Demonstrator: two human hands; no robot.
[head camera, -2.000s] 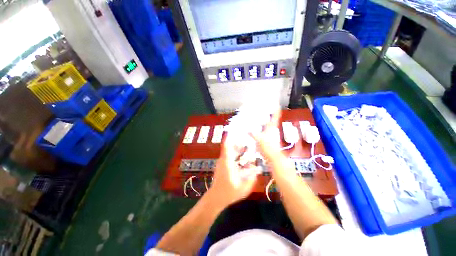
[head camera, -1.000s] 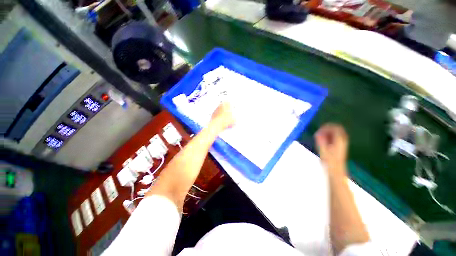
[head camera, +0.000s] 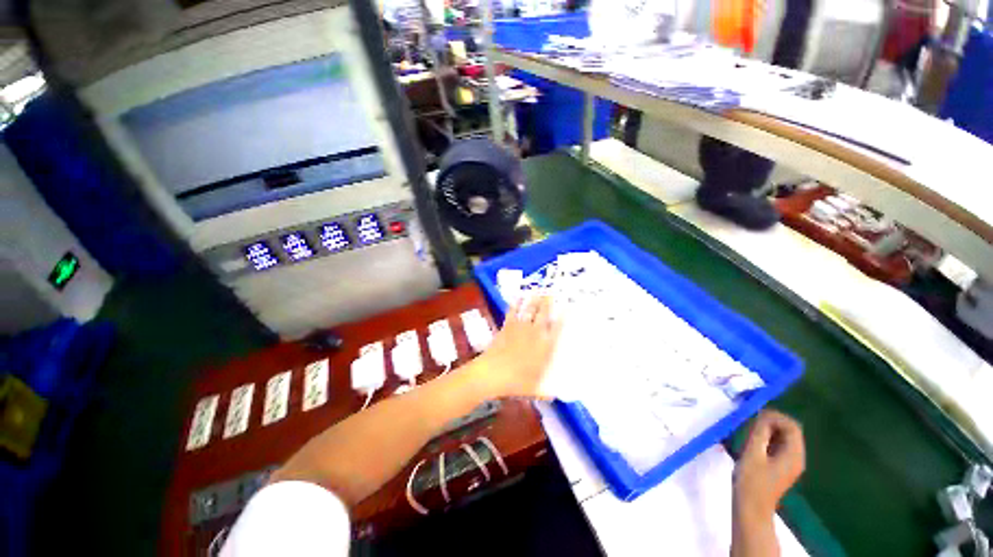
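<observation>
My left hand (head camera: 528, 350) reaches over the near left side of the blue tray (head camera: 779, 364), fingers extended on the white liner sheet (head camera: 621, 354). No adapter shows in it. White items lie along the tray's far end and right side. My right hand (head camera: 771, 455) is beside the tray's near right corner, fingers curled, nothing visible in it. On the red-brown board (head camera: 327, 430), white adapters (head camera: 368, 370) sit in the right-hand group of outlets, the rightmost partly behind my left hand. The left-hand outlets (head camera: 241, 410) are empty. My left forearm hides part of the grey strips (head camera: 223, 498).
The grey test cabinet (head camera: 316, 294) with lit meters stands behind the board. A black fan (head camera: 479, 194) is behind the tray. The green conveyor (head camera: 838, 403) runs along the right, with white adapters (head camera: 958, 506) at the lower right. A loaded shelf (head camera: 762, 125) is beyond.
The view has turned back left since one second ago. My left hand is still over the tray, now with extended fingers at its left side. My right hand is closer to the tray.
</observation>
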